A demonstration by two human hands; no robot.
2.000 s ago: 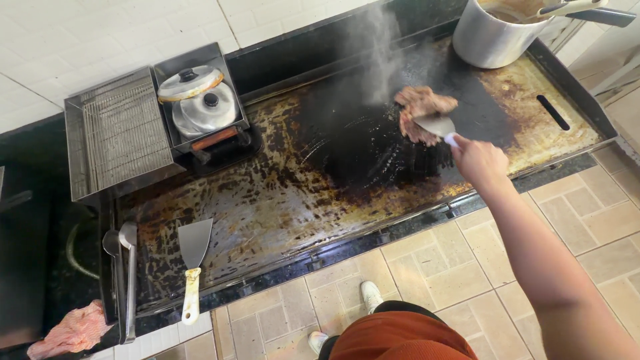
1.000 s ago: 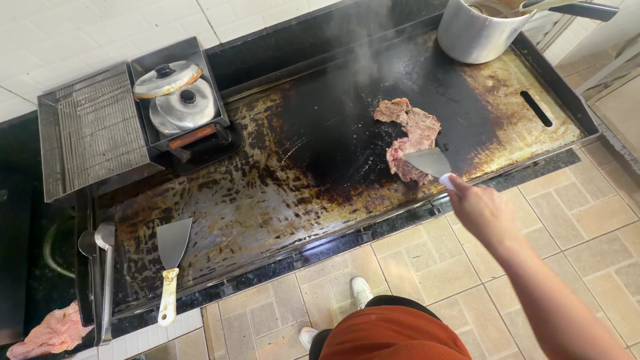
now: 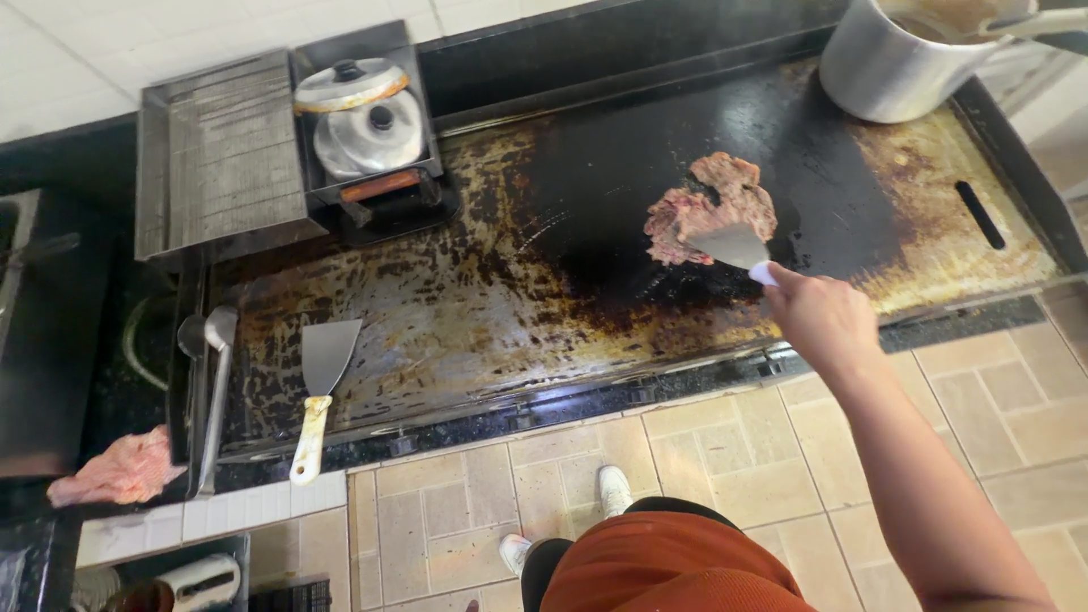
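Note:
My right hand [image 3: 823, 321] grips the white handle of a metal spatula [image 3: 729, 245], right of centre over the griddle. The spatula's blade lies against the lower part of a browning piece of meat [image 3: 718, 200] on the dark area of the flat-top griddle [image 3: 408, 340]. A second spatula [image 3: 330, 357] with a stained white handle rests at the griddle's front left, its handle over the edge. Only what may be a fingertip shows at the bottom edge of the view; my left hand is otherwise out of sight.
An aluminium pot [image 3: 884, 72] stands at the back right. Metal lids [image 3: 374, 132] and a wire rack tray [image 3: 234, 153] sit at the back left. Long-handled utensils [image 3: 217, 391] lie at the griddle's left edge, beside a piece of raw meat [image 3: 123, 472] on the black counter.
The meat, spread in a curved shape a second ago, is now more bunched together. My right hand still holds the spatula at its lower side.

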